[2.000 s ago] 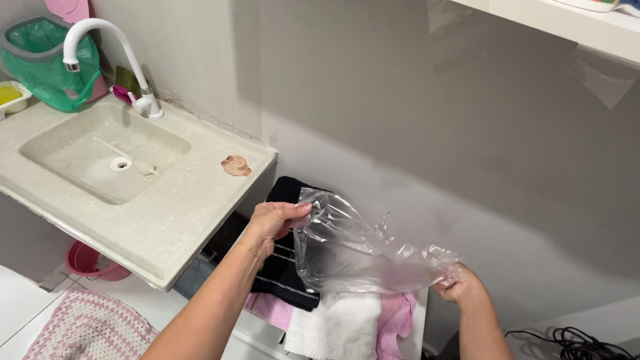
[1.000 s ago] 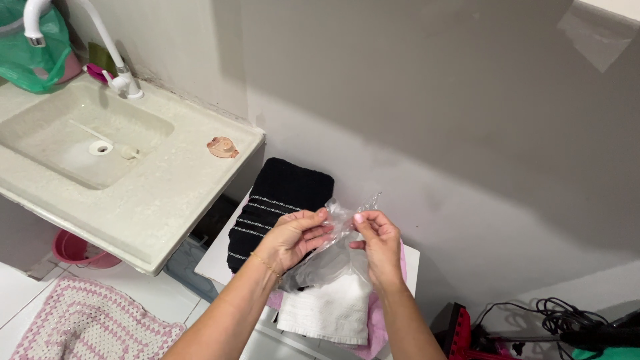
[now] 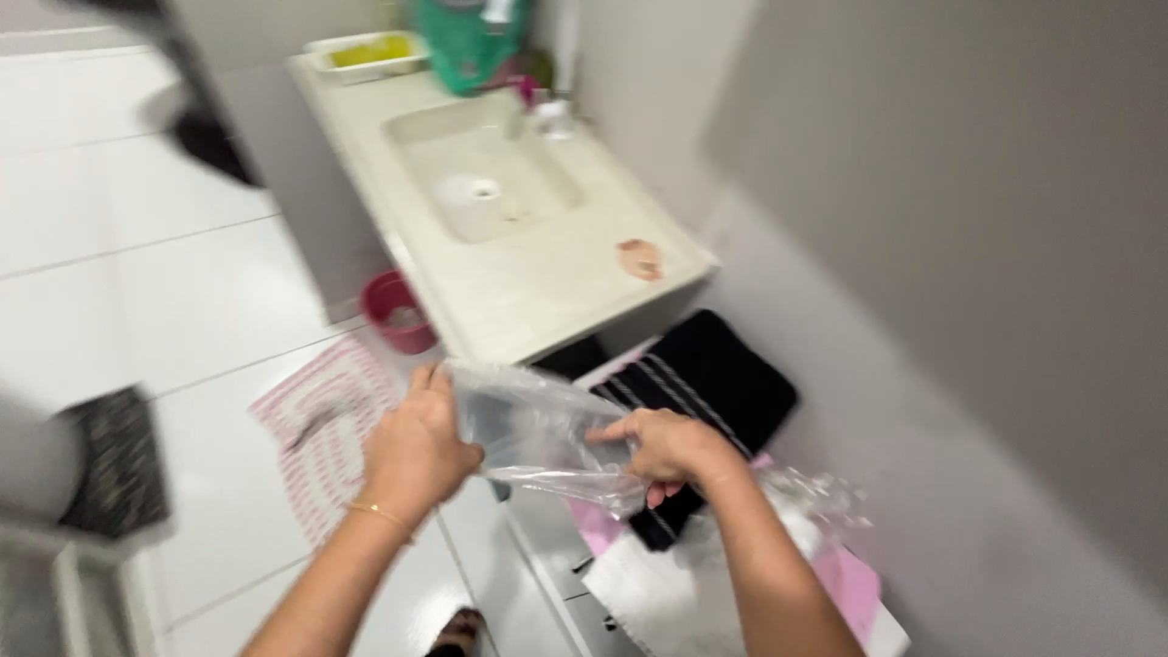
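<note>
Both hands hold a clear plastic bag [image 3: 538,429] stretched between them. My left hand [image 3: 420,447] grips its left edge, thumb toward the middle. At the other side, my right hand [image 3: 671,452] has the bag's edge at its fingers, index finger extended over or inside the film; which one I cannot tell. Below and behind my right hand lie a folded black towel with pale stripes [image 3: 730,374], a white towel [image 3: 652,584] and pink cloth [image 3: 849,584] on a white surface. More clear plastic [image 3: 821,497] shows beyond my right forearm.
A pale sink counter [image 3: 529,292] stands ahead, with a shell-like object [image 3: 641,259], a white tray [image 3: 365,59] and a green bag [image 3: 465,46] on it. A red bucket [image 3: 399,315] and a pink-and-white crocheted rug [image 3: 333,420] are on the tiled floor. The wall is at the right.
My hands have moved apart, stretching the plastic bag between them; one second ago they were close together over the towels. The view has swung left.
</note>
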